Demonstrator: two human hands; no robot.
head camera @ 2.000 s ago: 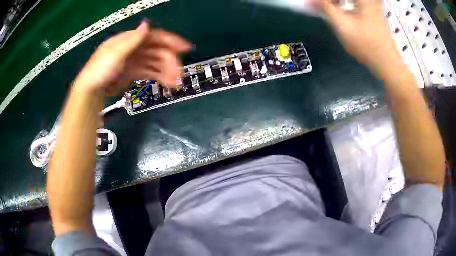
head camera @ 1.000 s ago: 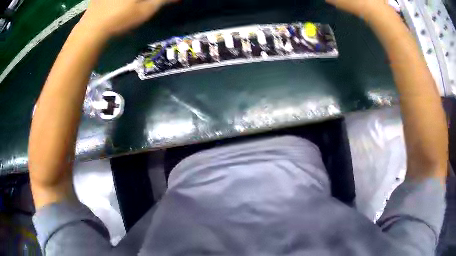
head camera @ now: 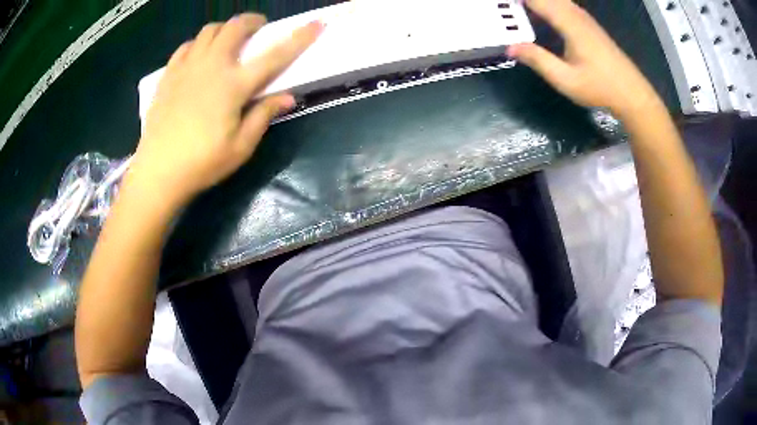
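A long white top cover (head camera: 398, 35) lies over the open bottom housing (head camera: 390, 85). A dark gap with internals shows along the near edge between them. My left hand (head camera: 203, 100) presses on the cover's left part, thumb at the near edge, hiding some of it. My right hand (head camera: 581, 62) holds the cover's right end, thumb at the near corner and fingers at the far side. The coiled white power cord (head camera: 70, 203) in a clear plastic bag lies left of my left forearm. The plug is not clearly visible.
Stacked white covers with dark holes (head camera: 701, 50) stand at the worktop's right edge. A whitish rail (head camera: 62, 70) curves beside the green conveyor at upper left. A lined bin (head camera: 602, 241) with white parts is below the worktop at right. The worktop edge (head camera: 357, 222) runs before my lap.
The white cover has come into view and now lies over the bottom housing, hiding its internals. Both hands have moved in from the top of the view onto the cover.
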